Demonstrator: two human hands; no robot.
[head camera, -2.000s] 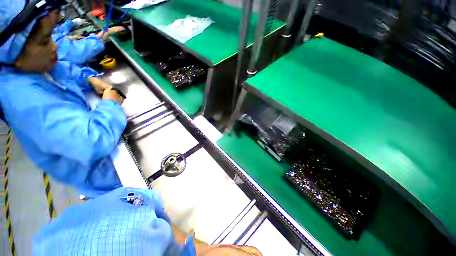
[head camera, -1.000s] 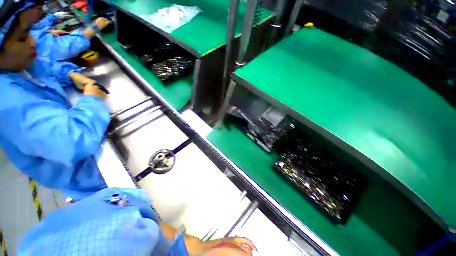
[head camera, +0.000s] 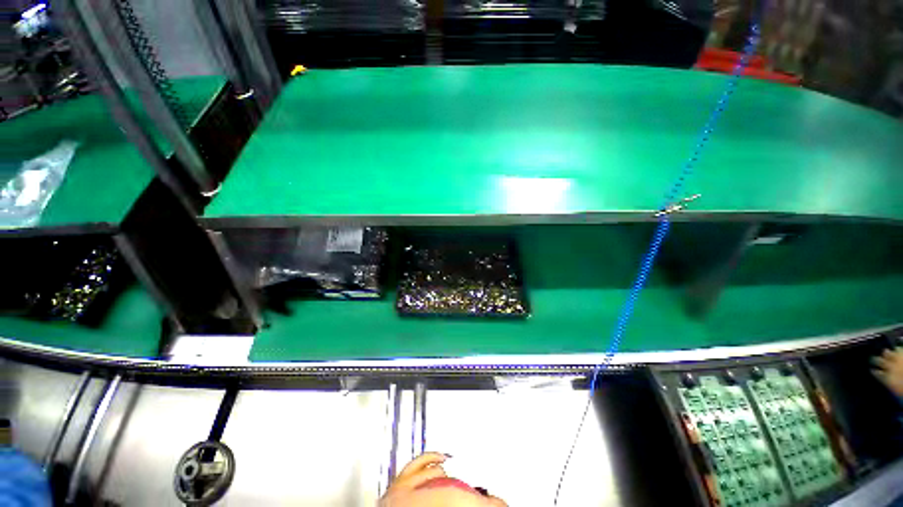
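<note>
My left hand (head camera: 441, 484) is at the bottom edge, near the middle, over the metal pan (head camera: 327, 436). It is cut off by the edge. Its fingers look bent, and I cannot tell whether it holds anything. My right hand is not seen. Two shiny cross rods (head camera: 420, 416) stand just behind my left hand. At the right, a black carrier (head camera: 658, 396) with two light green circuit board panels (head camera: 728, 436) sits on the conveyor.
The conveyor rail (head camera: 327, 368) crosses the view. A handwheel (head camera: 204, 472) is left. Behind the rail are a component tray (head camera: 461, 282), plastic bags (head camera: 332, 262) and a green shelf (head camera: 416, 139). A blue coiled cord (head camera: 639, 282) hangs in front. Another person's hand (head camera: 891, 369) is far right.
The view has swung right and levelled. The neighbour at the left is nearly out of view. The green panels, blue cord and a hand at the right have come into view.
</note>
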